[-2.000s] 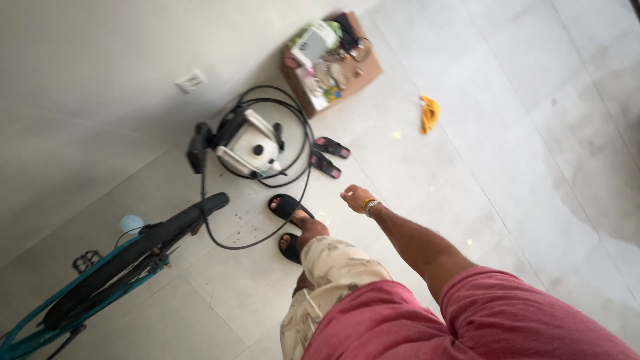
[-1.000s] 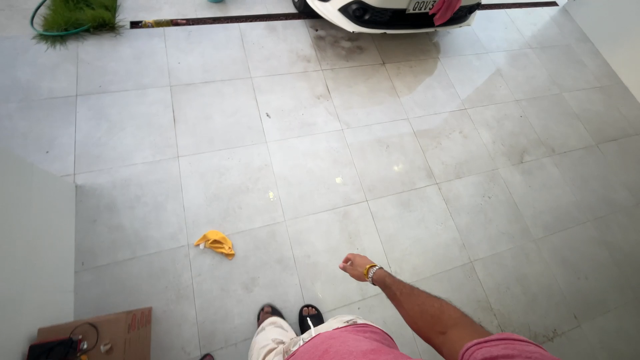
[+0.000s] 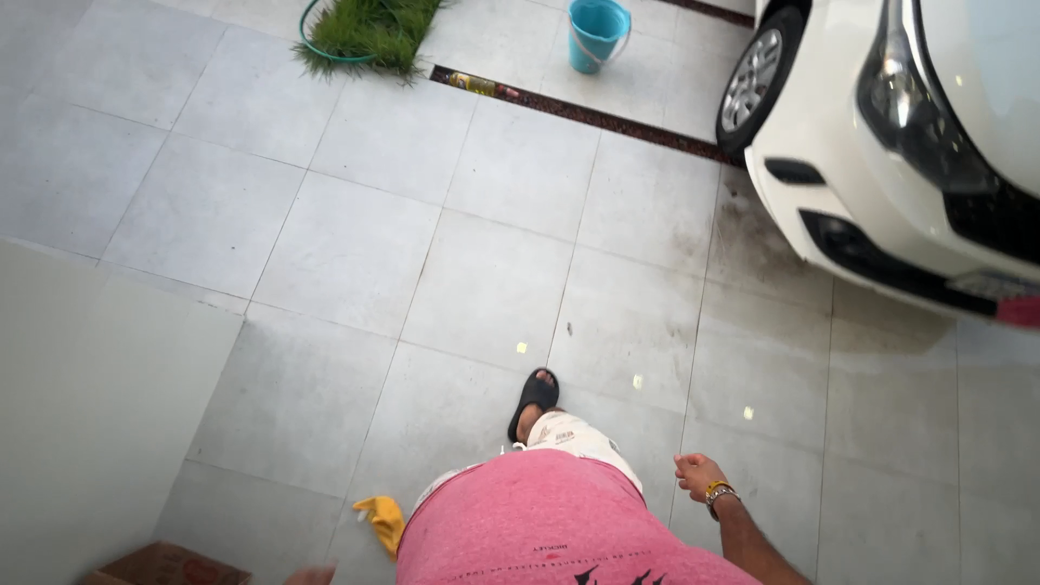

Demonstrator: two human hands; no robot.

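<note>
My right hand (image 3: 700, 478) hangs at the right of my body, fingers curled, holding nothing that shows; a bracelet and a metal watch band circle its wrist. Only a blurred part of my left hand (image 3: 310, 575) shows at the bottom edge, and its fingers are mostly cut off. A yellow cloth (image 3: 382, 522) lies on the floor tiles beside my pink shirt, a little above and right of that hand. One foot in a black slide sandal (image 3: 536, 400) is ahead of me.
A white car (image 3: 829, 195) stands at the right, near a dark drain channel (image 3: 601, 120). Beyond the channel is a turquoise bucket (image 3: 597, 36). Grass with a green hose (image 3: 337, 58) lies upper left. A white wall (image 3: 97, 390) and a cardboard box (image 3: 166, 565) are at lower left.
The view has swung from the pressure washer, bicycle and box to the car and floor. My left hand has come into view at the bottom edge. One foot has stepped forward.
</note>
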